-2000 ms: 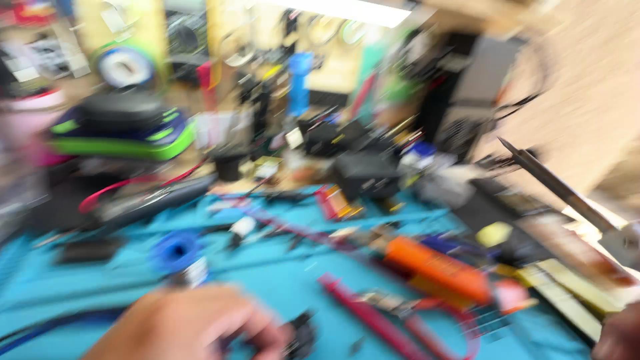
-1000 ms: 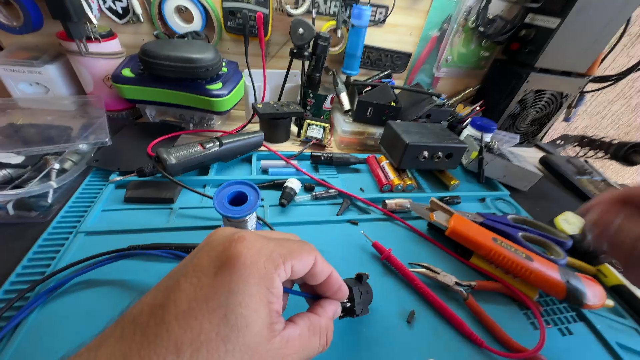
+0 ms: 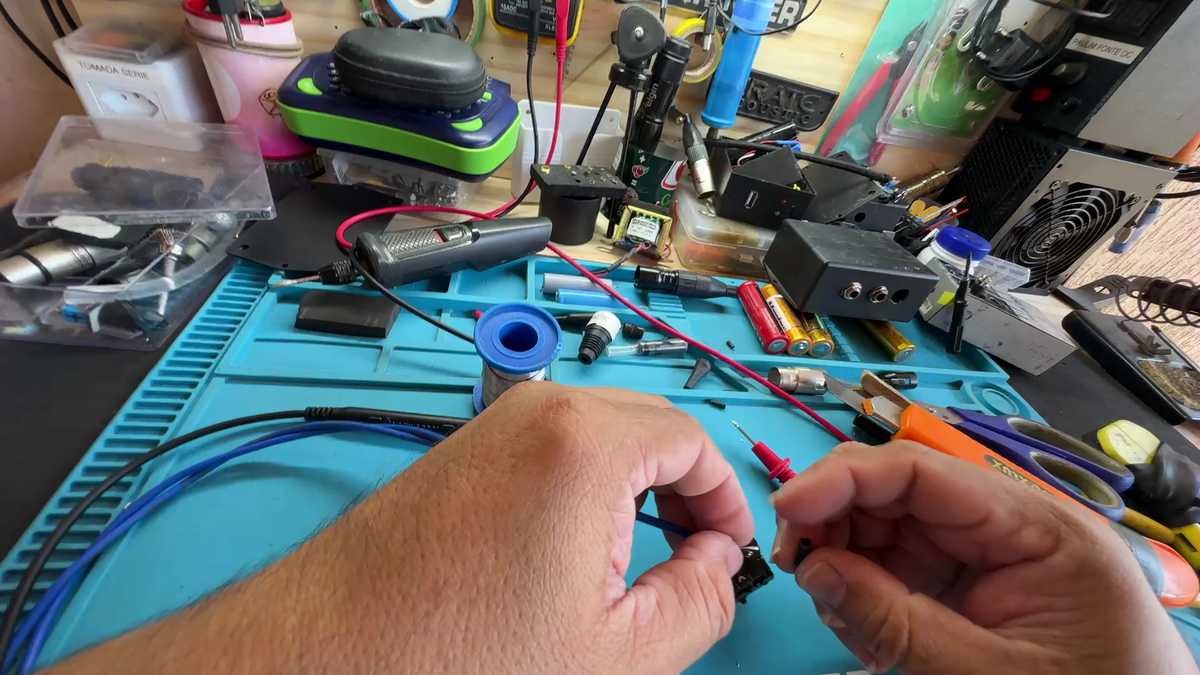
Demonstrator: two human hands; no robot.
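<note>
Between the thumb and fingers of my left hand (image 3: 562,506) is a blue wire (image 3: 664,523), at whose end sits a small black connector (image 3: 752,572). My right hand (image 3: 947,553) is just right of it, pinching a small black piece (image 3: 802,551), mostly covered by the fingers. A solder spool with a blue rim (image 3: 517,339) stands behind my left hand. The red multimeter probe (image 3: 772,462) points up and left behind my right fingertips. All lie over a turquoise silicone mat (image 3: 281,497).
An orange utility knife (image 3: 975,445) and purple-handled scissors (image 3: 1059,459) lie at the right. Behind are batteries (image 3: 761,319), a black metal box (image 3: 848,267) and a black microphone-like device (image 3: 450,248). Black and blue cables (image 3: 159,497) curve along the left. A clear parts box (image 3: 141,178) stands back left.
A second ago my right hand was a blur at the right edge; it is now beside the connector with a small black piece. The soldering iron seen at the right two seconds ago is out of the hand.
</note>
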